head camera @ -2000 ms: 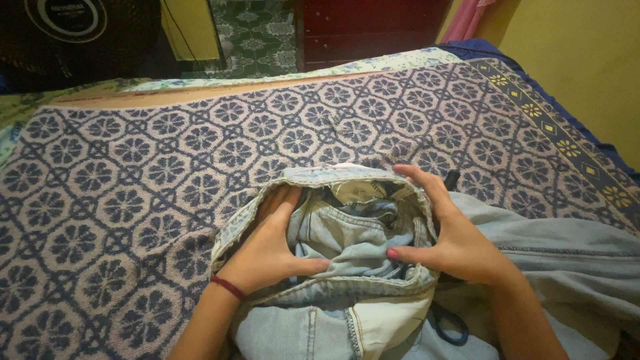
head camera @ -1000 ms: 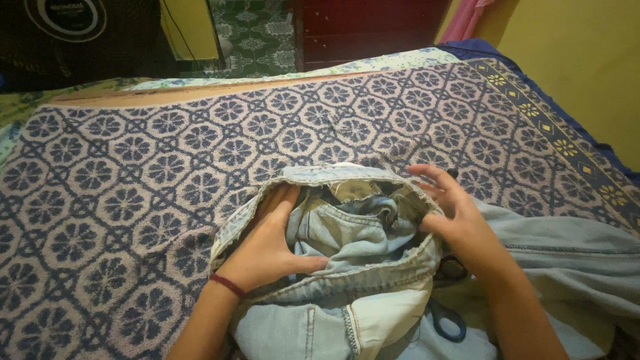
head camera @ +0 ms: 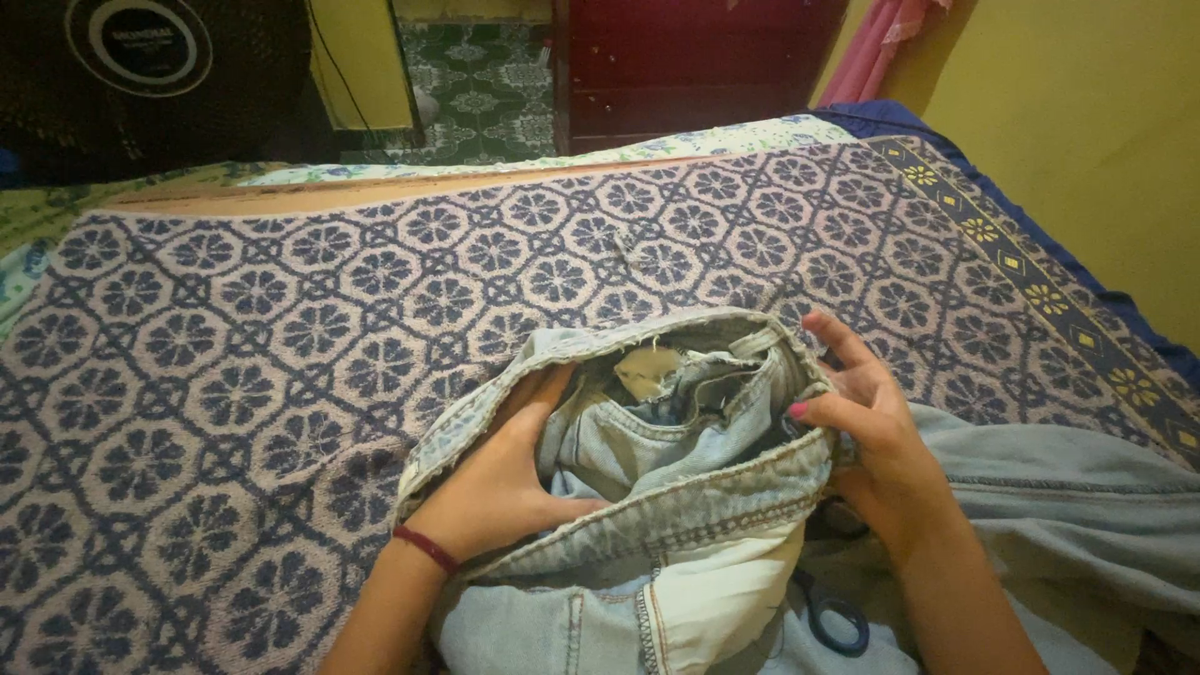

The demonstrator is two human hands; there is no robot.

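A light-blue denim garment lies bunched at the near side, its frayed waist opening spread wide. My left hand reaches inside the left of the opening, thumb over the near band, holding it spread. At the right edge of the opening, my right hand has its thumb against the rim and its forefinger raised; its other fingers are partly hidden. A cream pocket lining shows below the band. Dark-handled scissors rest on the denim near my right wrist, their blades hidden.
A patterned towel covers the surface beneath the denim. More pale denim spreads to the right. Beyond the far edge stand a dark fan at left and a red drawer unit. A yellow wall is at right.
My right thumb, inside the opening two seconds ago, has moved right to its rim. More of the scissors' handles shows than two seconds ago. My left hand has stayed in place.
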